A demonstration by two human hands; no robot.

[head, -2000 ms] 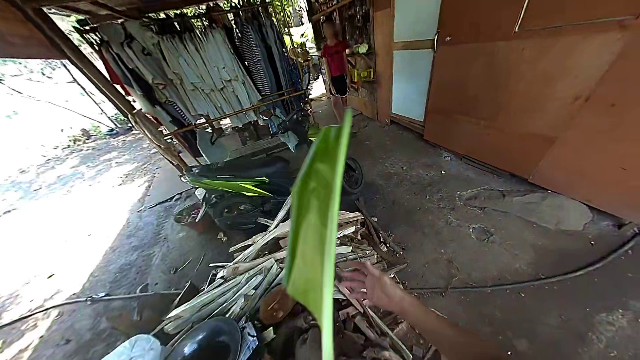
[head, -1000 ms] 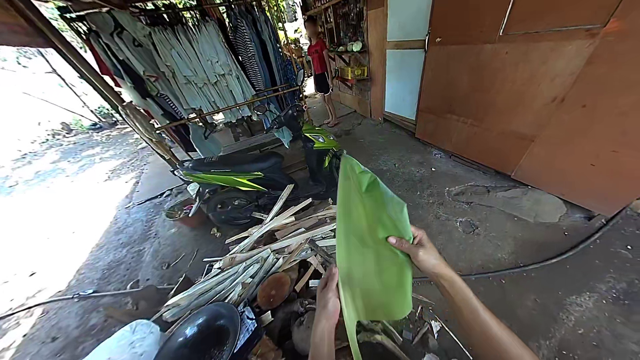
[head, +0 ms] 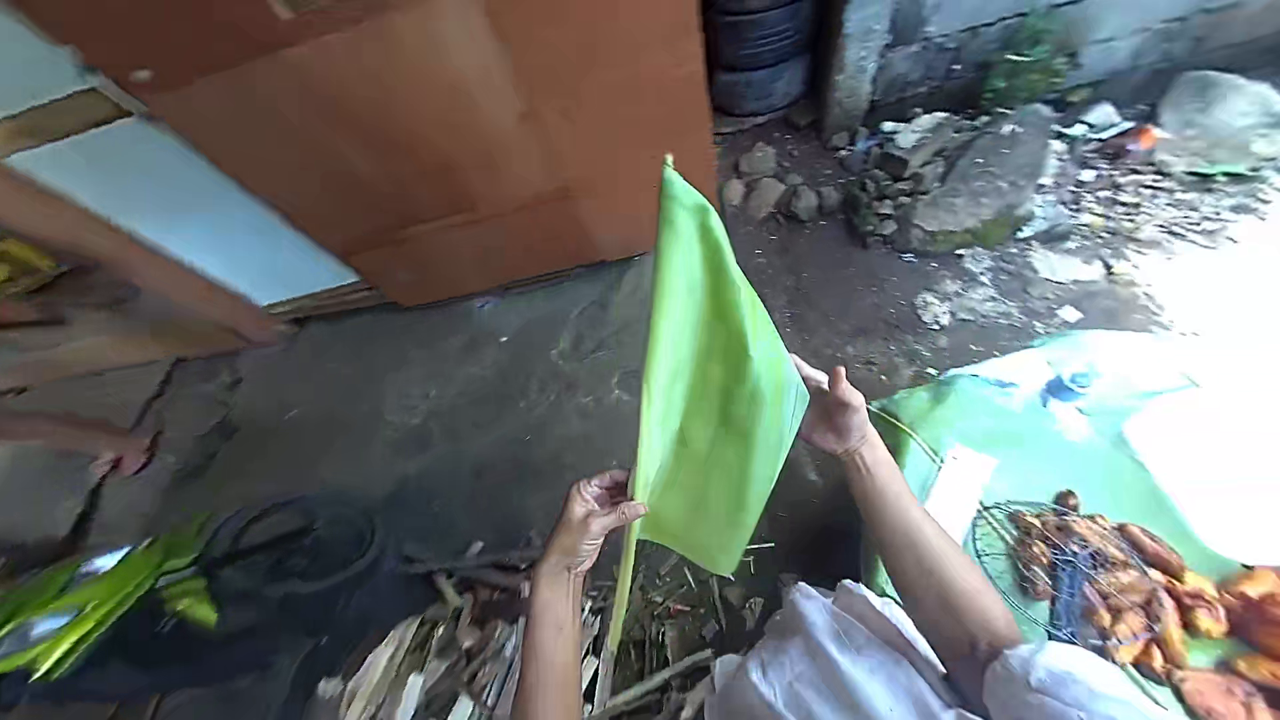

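A piece of green banana leaf (head: 705, 390) hangs upright along its pale midrib, in front of me at the middle of the view. My left hand (head: 590, 520) grips the midrib near the leaf's lower left corner, thumb and fingers closed on it. At the leaf's right edge is my right hand (head: 835, 408), its palm and fingers against the edge, partly behind it, thumb raised; whether it grips the leaf is not plain. The midrib's lower end reaches down over split firewood (head: 430, 650).
At the right, a green-covered surface (head: 1110, 440) bears browned food pieces (head: 1130, 590) and a wire rack (head: 1010, 570). A motorbike (head: 110, 610) stands lower left. Orange-brown wall panels (head: 480, 130), stacked tires (head: 762, 60) and rocks (head: 980, 180) lie beyond. Part of another person's leg (head: 80, 440) shows at left.
The view has swung far to the right, bringing in the green surface with the food. My left hand has moved up along the leaf's midrib; the right hand has shifted to its right edge.
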